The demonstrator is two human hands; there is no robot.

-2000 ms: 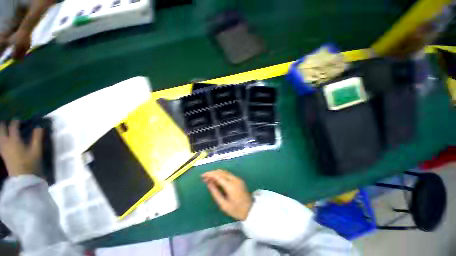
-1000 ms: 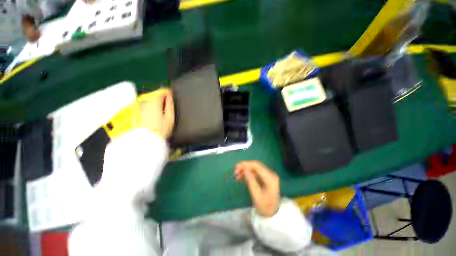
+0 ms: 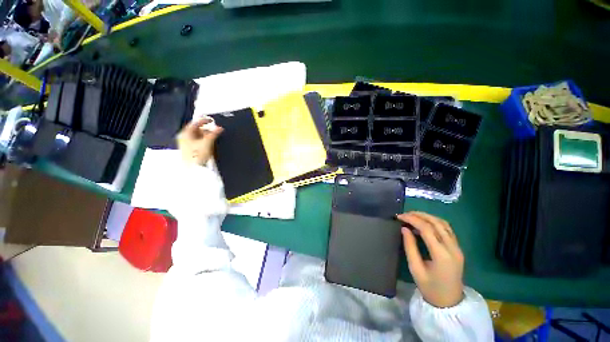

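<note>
A black phone case (image 3: 364,250) lies in front of me at the bench's near edge, its camera hole at the top left. My right hand (image 3: 435,257) is at its right edge, thumb and fingers touching or pinching that edge. My left hand (image 3: 197,143) is at the top left corner of a black back skin (image 3: 242,153), fingertips on a small white bit there; whether it grips is not clear. The skin lies beside a yellow release liner (image 3: 292,137) on a white board (image 3: 247,80). Black cover plates (image 3: 393,130) with pale wave symbols lie in clear plastic sheets behind the case.
Black stacked cases (image 3: 572,214) stand at right, with a green circuit board (image 3: 578,151) on top. Behind them is a blue box (image 3: 515,110) of beige pieces (image 3: 555,105). A case tray (image 3: 134,150) is at far left. A red stool (image 3: 148,239) is below.
The case has come down from over the cover plates to the near edge, by my right hand. My left hand has moved left to the skin's corner. The view has shifted left.
</note>
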